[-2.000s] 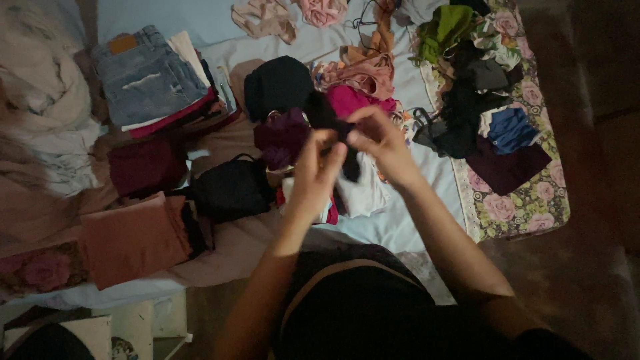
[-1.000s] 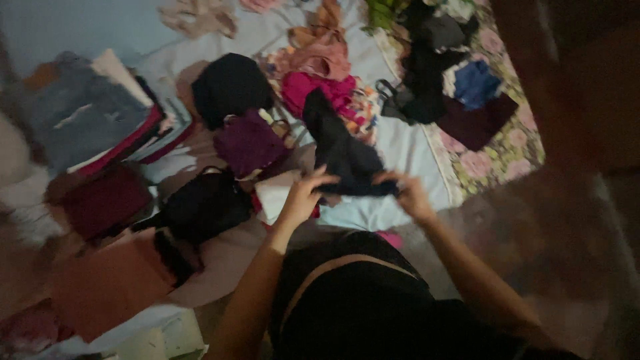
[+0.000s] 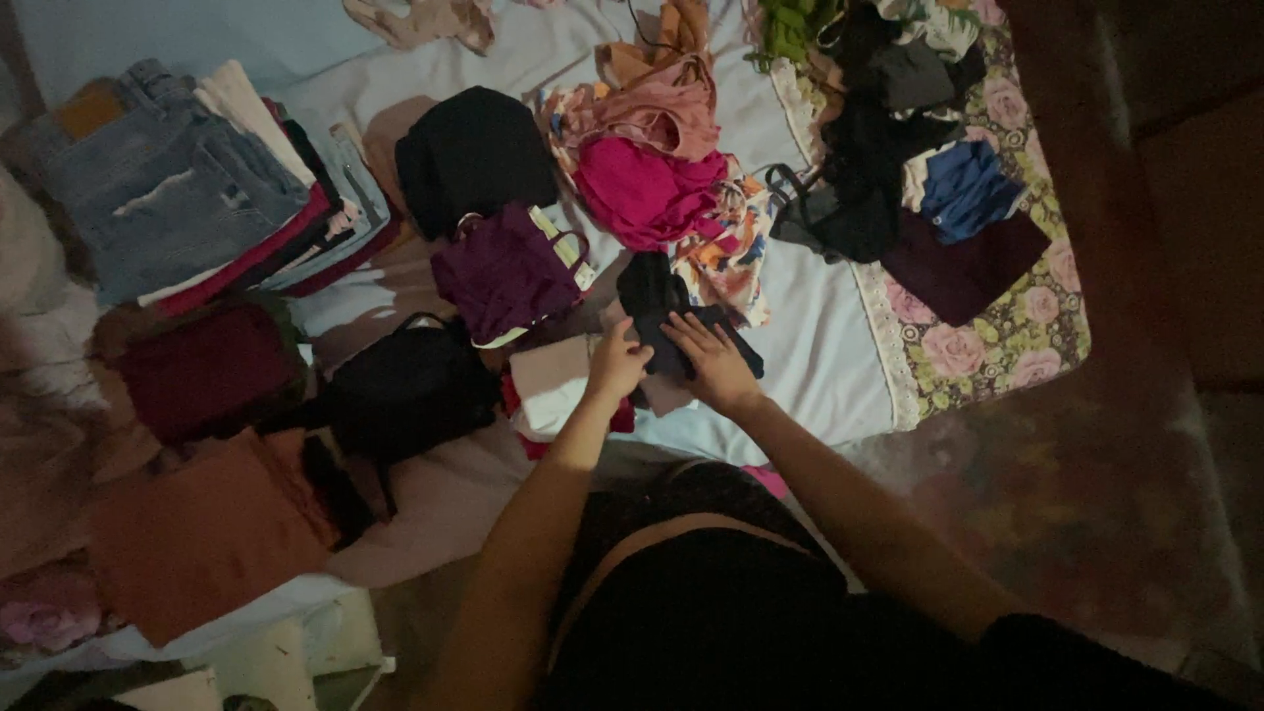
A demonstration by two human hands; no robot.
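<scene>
A small black garment (image 3: 652, 296) lies on the bed near its front edge, partly over a pale brownish cloth. My right hand (image 3: 713, 360) rests on it with the fingers spread. At the garment's left side is my left hand (image 3: 620, 363), fingers bent; whether they pinch any fabric is unclear. Close to the left hand lies a folded beige and white garment (image 3: 555, 385) with red cloth beneath. Beyond it is a folded purple garment (image 3: 509, 275). A bright pink garment (image 3: 647, 188) and a patterned cloth (image 3: 731, 247) lie just past the black one.
Folded jeans (image 3: 188, 197) top a stack at the left. Nearer are maroon (image 3: 212, 370), black (image 3: 410, 395) and rust-coloured (image 3: 207, 533) folded clothes. A black bundle (image 3: 479, 158) lies mid-bed. Loose dark and blue clothes (image 3: 968, 193) cover part of the floral mattress (image 3: 1047, 306) at the right.
One second ago both hands held the black garment spread out in the air or just above the bed. It now lies bunched on the bed, with my right hand flat on it.
</scene>
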